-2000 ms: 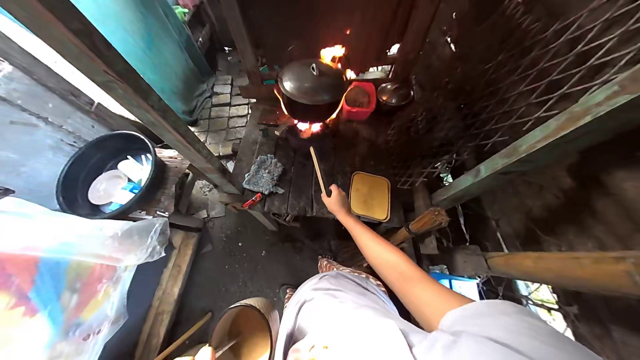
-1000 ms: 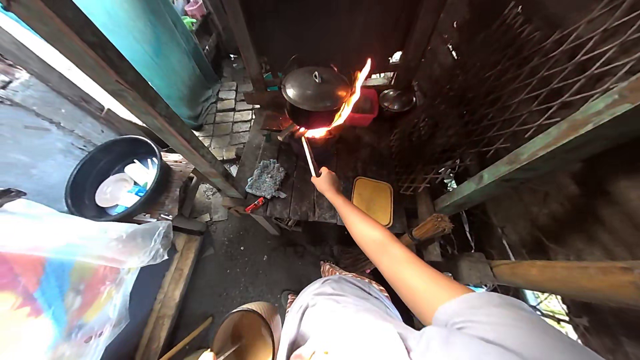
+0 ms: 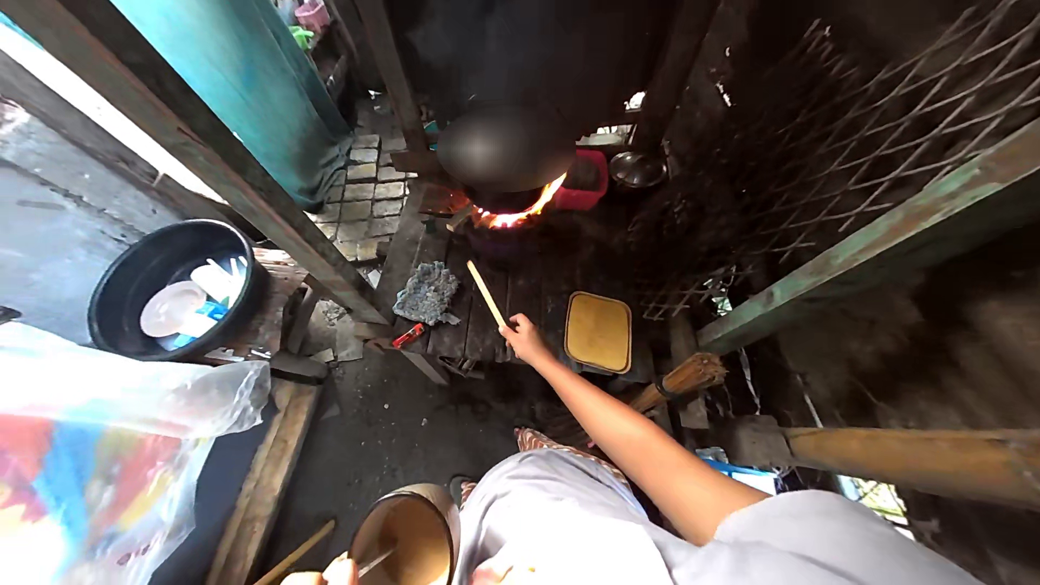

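Observation:
My right hand (image 3: 526,340) grips one end of a flat, pale wooden stick (image 3: 486,294) over the dark wooden table, its free end pointing toward the fire. Beyond it, a dark lidded pot (image 3: 505,153) sits above flames (image 3: 520,213), its lid blurred by smoke or steam. At the bottom edge, my left hand (image 3: 331,572) is partly in view, closed on a thin utensil handle (image 3: 376,562) that reaches into a round container (image 3: 418,536) with a tan inside. A yellow rectangular lid or tray (image 3: 598,332) lies right of my right hand.
A grey fibrous wad (image 3: 427,294) and a small red object (image 3: 408,335) lie on the table's left. Near the fire are a red container (image 3: 587,180) and a metal bowl (image 3: 638,170). A black basin (image 3: 177,288) holds dishes at left. Wooden posts and a broom-like bundle (image 3: 682,380) flank the table.
My right hand has drawn the stick back from the flames, where its tip was one second ago. The tall flame at the pot's right side has dropped lower. Haze now covers the pot.

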